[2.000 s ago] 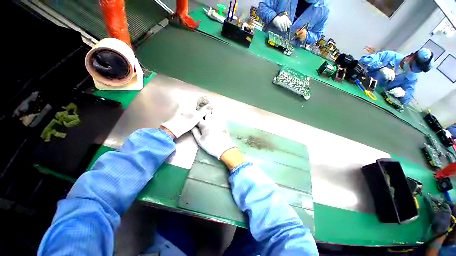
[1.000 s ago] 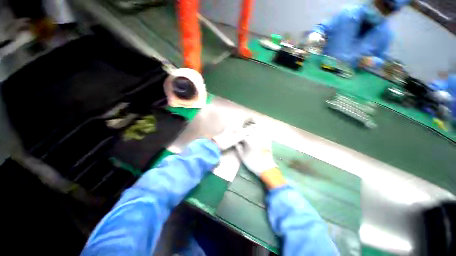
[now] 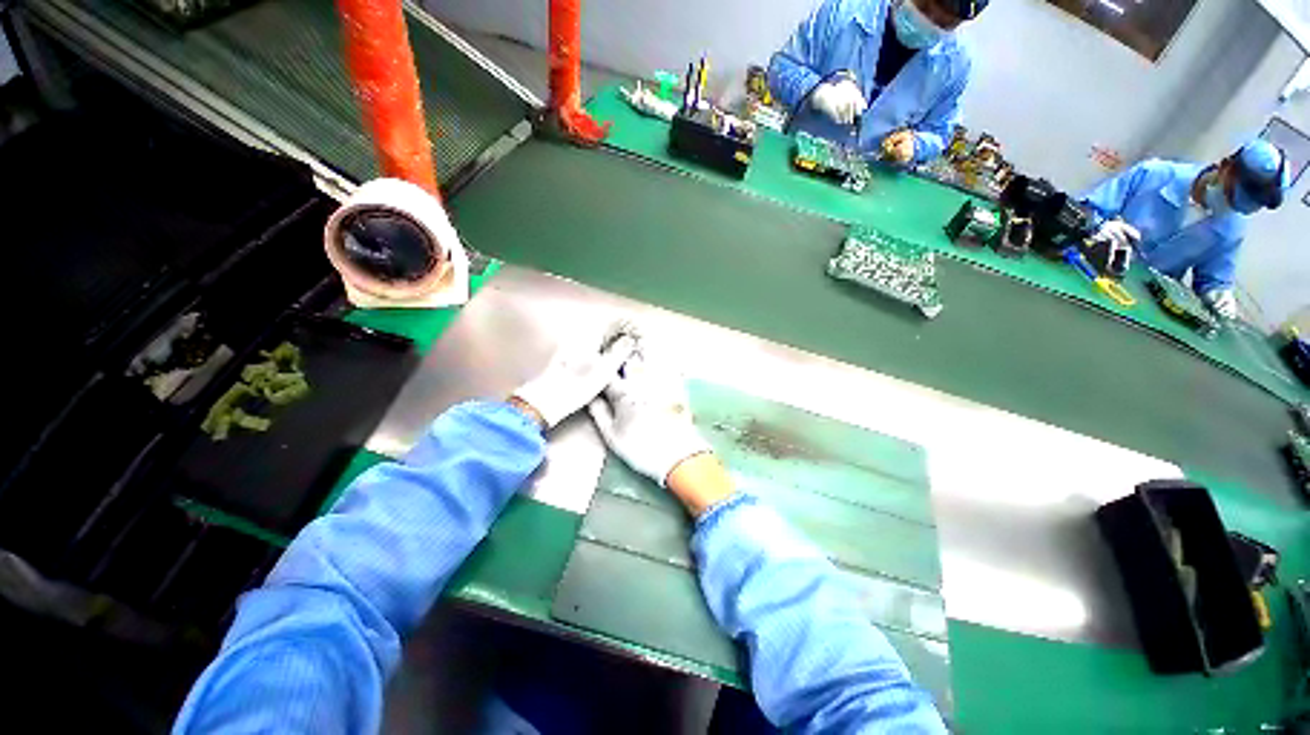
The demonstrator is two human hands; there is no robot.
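Observation:
My left hand [image 3: 575, 376] and my right hand [image 3: 647, 421], both in white knit gloves, rest together over the metal plate [image 3: 503, 323], at the upper left corner of the green work mat [image 3: 762, 495]. The hands touch at the fingers. A small greyish patch shows at the fingertips; I cannot tell whether it is glove or a held thing. The mat has parallel lines and a brown stain.
A circuit board [image 3: 886, 270] lies on the conveyor belt [image 3: 690, 230]. A tape roll [image 3: 391, 247] stands at left, near yellow-green pieces [image 3: 259, 391] on a black surface. A black parts bin [image 3: 1181, 574] is at right. Two people in blue smocks work across the belt.
The view swung left and then back right, with blur in between. Both hands stay together at the same spot by the mat's corner.

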